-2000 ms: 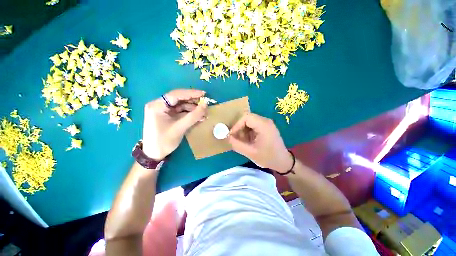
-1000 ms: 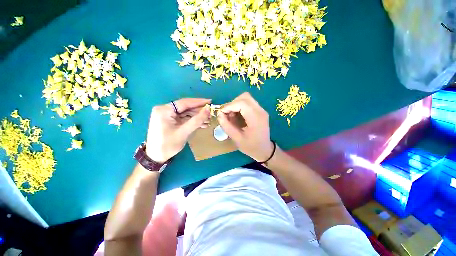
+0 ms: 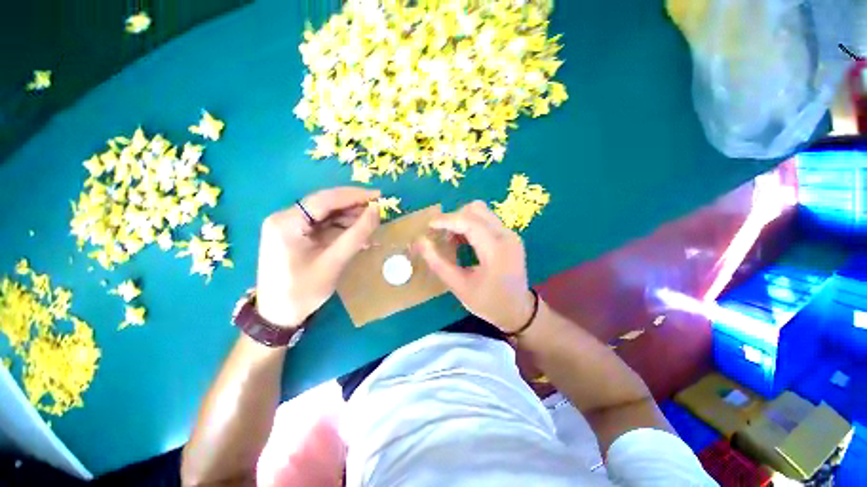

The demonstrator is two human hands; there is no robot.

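My left hand (image 3: 318, 247) pinches a star-shaped yellow piece (image 3: 388, 205) between thumb and forefinger, above the upper left of the brown cardboard piece (image 3: 366, 297). My right hand (image 3: 482, 257) is over the card's right side, thumb and forefinger apart; whether a tiny piece sits at the fingertips cannot be told. A white round patch (image 3: 397, 269) lies on the card between the hands. A little pile of small yellow pieces (image 3: 522, 202) lies just beyond my right hand.
A large heap of star-shaped pieces (image 3: 428, 86) lies at top centre, a smaller heap (image 3: 144, 198) at left. Thin yellow pieces (image 3: 59, 361) lie far left. A cloudy plastic bag (image 3: 756, 86) is upper right. Blue crates (image 3: 770, 328) and cardboard boxes (image 3: 794, 433) stand lower right.
My right hand has moved right, away from the piece in my left fingertips, and its fingers have parted. The whole view has shifted slightly.
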